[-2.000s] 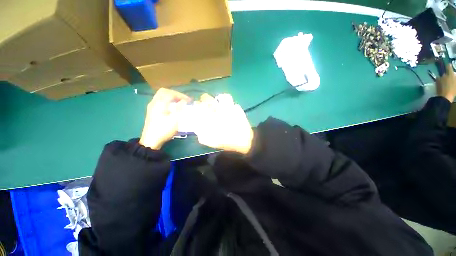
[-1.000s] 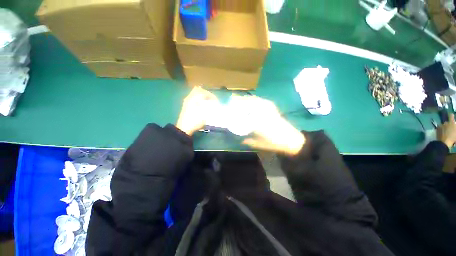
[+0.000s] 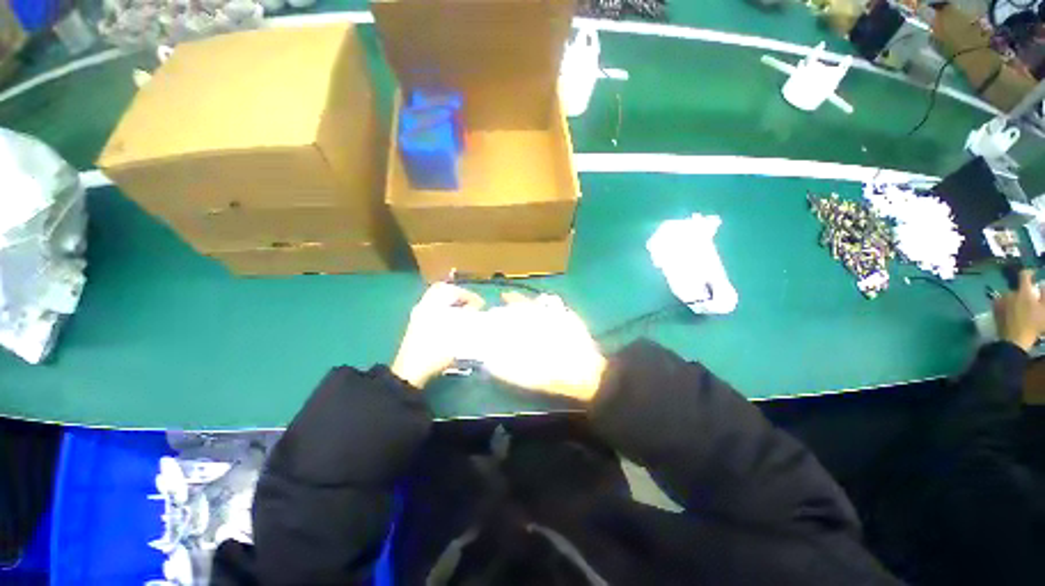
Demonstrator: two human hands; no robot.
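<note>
My left hand (image 3: 433,335) and my right hand (image 3: 544,346) are close together over the front of the green bench, both overexposed. Between them they hold a small white housing (image 3: 479,335), mostly lost in glare and behind the fingers. A small dark and light edge shows under my left fingers. A thin black cable runs behind the hands, and another stretches right toward a white camera unit (image 3: 694,266) lying on the bench. Blue battery packs (image 3: 431,149) stand in the open brown carton (image 3: 486,218) just beyond my hands.
Closed cartons (image 3: 246,160) stand left of the open one. A clear bag (image 3: 40,246) is far left. A blue bin (image 3: 103,504) with white parts is lower left. Metal parts (image 3: 854,240) and white parts (image 3: 926,229) lie right, near another person's hand (image 3: 1018,311). White cameras (image 3: 811,80) stand on the belt.
The view has tilted up, showing more of the belt and the blue packs. My hands stay together around the white housing. A white camera on the belt now shows further left.
</note>
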